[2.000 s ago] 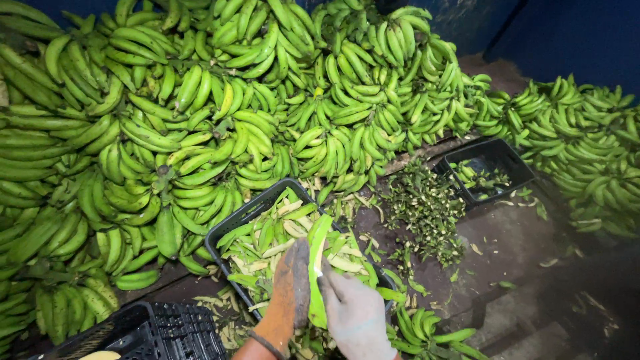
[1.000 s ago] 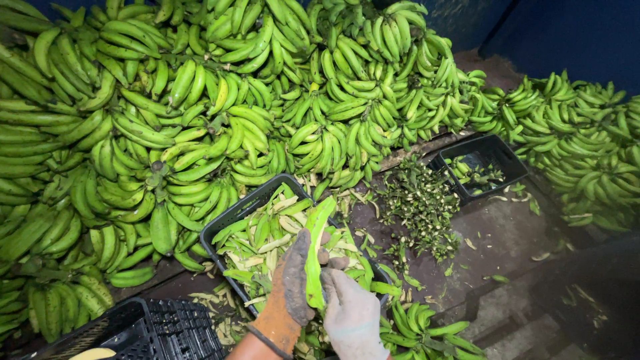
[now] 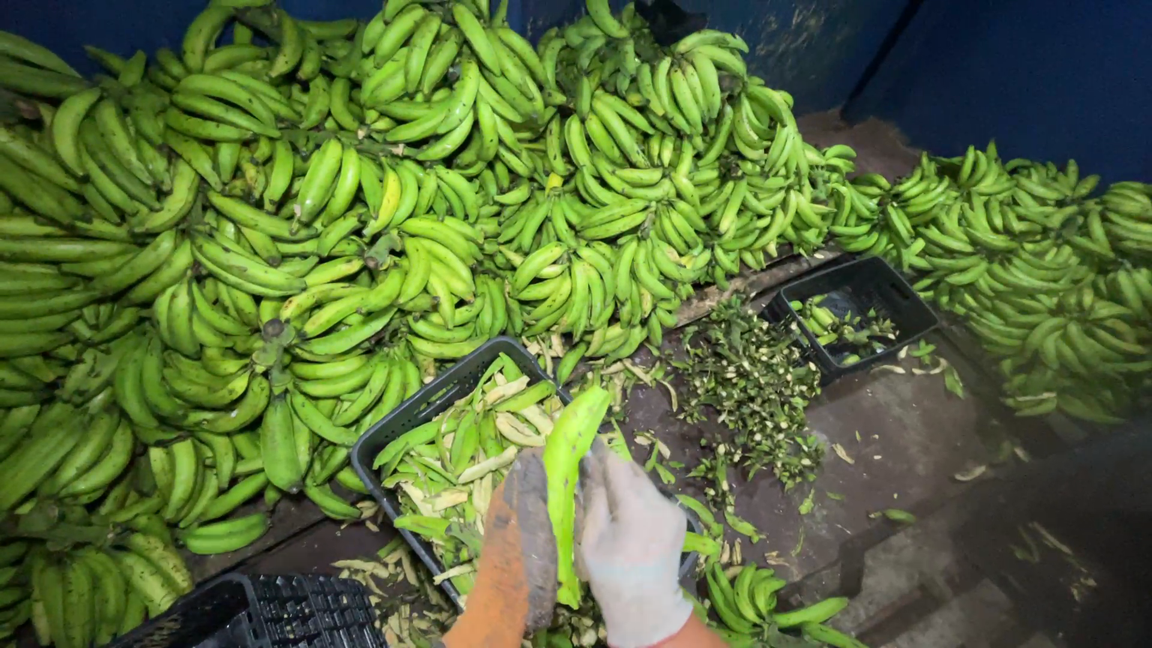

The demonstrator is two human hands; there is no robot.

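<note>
My left hand (image 3: 522, 531), in a dirty orange and grey glove, grips a green plantain (image 3: 567, 486) that stands nearly upright, its peel partly loose at the edges. Against the plantain's right side is my right hand (image 3: 630, 540) in a whitish glove, fingers curled; whether it holds a tool is hidden. Both hands are over a black plastic crate (image 3: 396, 418) full of green and pale plantain peels (image 3: 463, 450).
Large heaps of green plantain bunches (image 3: 342, 297) fill the left and back, with another pile (image 3: 1035, 270) at right. Cut stem ends (image 3: 751, 387) lie on the floor near a second black crate (image 3: 918, 315). A black crate (image 3: 306, 612) stands bottom left; a small bunch (image 3: 756, 603) lies bottom right.
The plantain has turned in my hands: its pale peeled strip showed earlier, and a green side faces me now. My right hand has moved up along it.
</note>
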